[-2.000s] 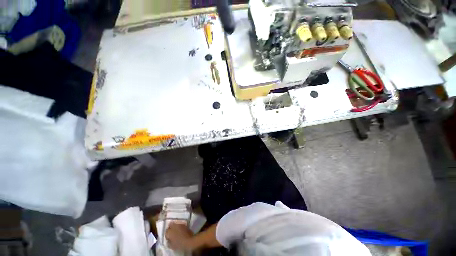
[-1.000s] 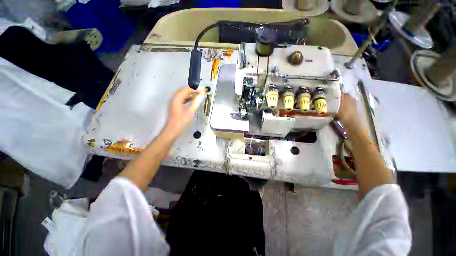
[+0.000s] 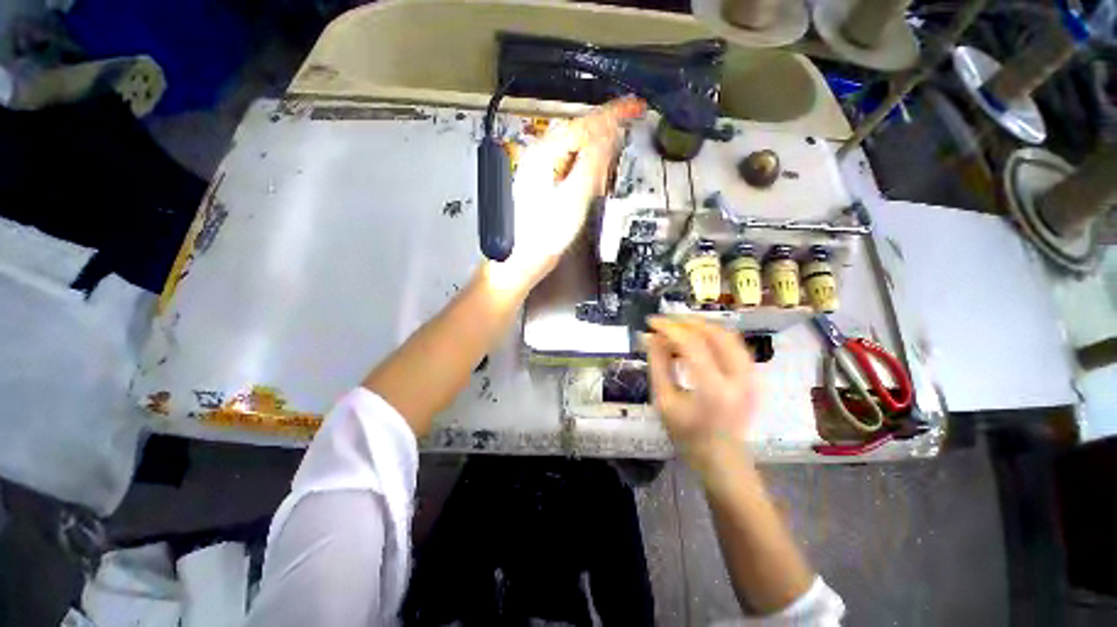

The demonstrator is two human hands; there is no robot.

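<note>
The pale overlock machine (image 3: 802,184) stands on the white table, with a row of cream-yellow tension dials (image 3: 745,277) on its front. My left hand (image 3: 564,190) reaches behind the black lamp head (image 3: 495,202) to the machine's upper left side, strongly lit, fingers stretched out. What its fingertips touch is unclear. My right hand (image 3: 702,377) is at the machine's lower front, just below the dark needle area (image 3: 637,263). Its fingers are bent and blurred, and whether they hold anything cannot be told.
Scissors with red and grey-green loops (image 3: 872,377) lie at the table's right front, by the rust-brown recess with a red-handled tool (image 3: 857,446). Thread cones (image 3: 1066,184) stand behind right. White fabric (image 3: 61,367) hangs at left; folded white bundles (image 3: 211,581) lie lower left.
From fabric bundles below the table, a hand and the view moved to the machine. My left hand then went up behind the lamp; my right hand moved from the machine's right side to its front.
</note>
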